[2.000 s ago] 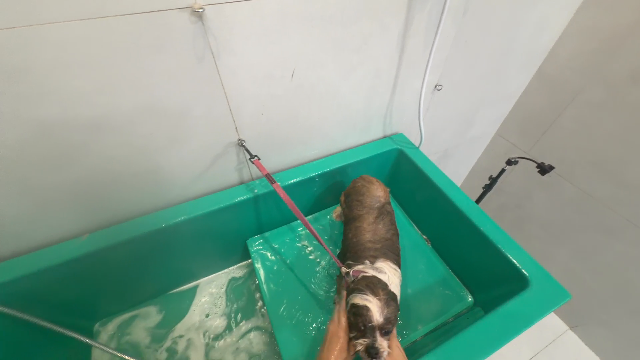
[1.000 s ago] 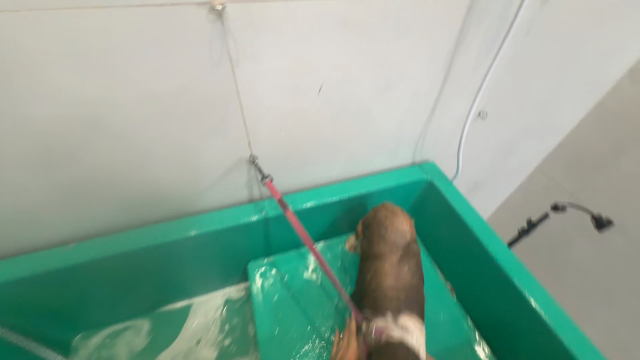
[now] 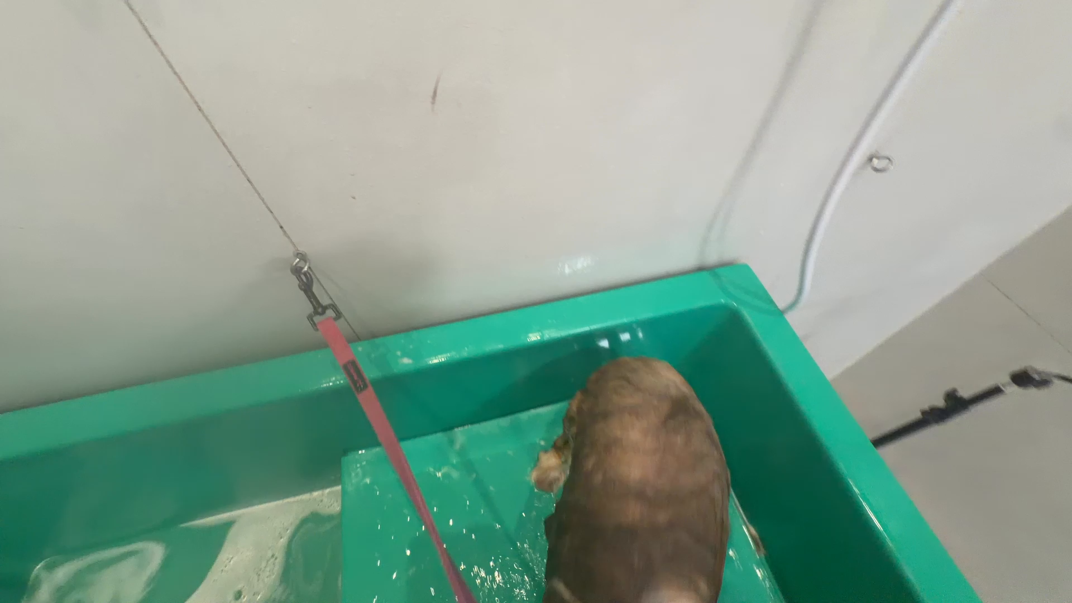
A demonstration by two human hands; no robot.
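Note:
Neither of my hands shows in the head view now. A wet, brown-coated dog stands on a raised green platform inside a green tub, its rump toward the wall; its head is out of frame below. A pink leash runs from the bottom edge up to a metal snap hook, which is clipped to a ring at the wall. Water drops cover the platform left of the dog. What my hands hold or touch is hidden.
Foamy water lies in the tub's lower part at left. A white hose hangs down the wall to the tub's back right corner. Beyond the right rim stands a black stand or arm; a metal ring is fixed on the wall.
Two seconds ago both hands were at the dog's head, and one second ago fingers showed beside its neck; now hands and head are out of frame. The view has shifted up and closer.

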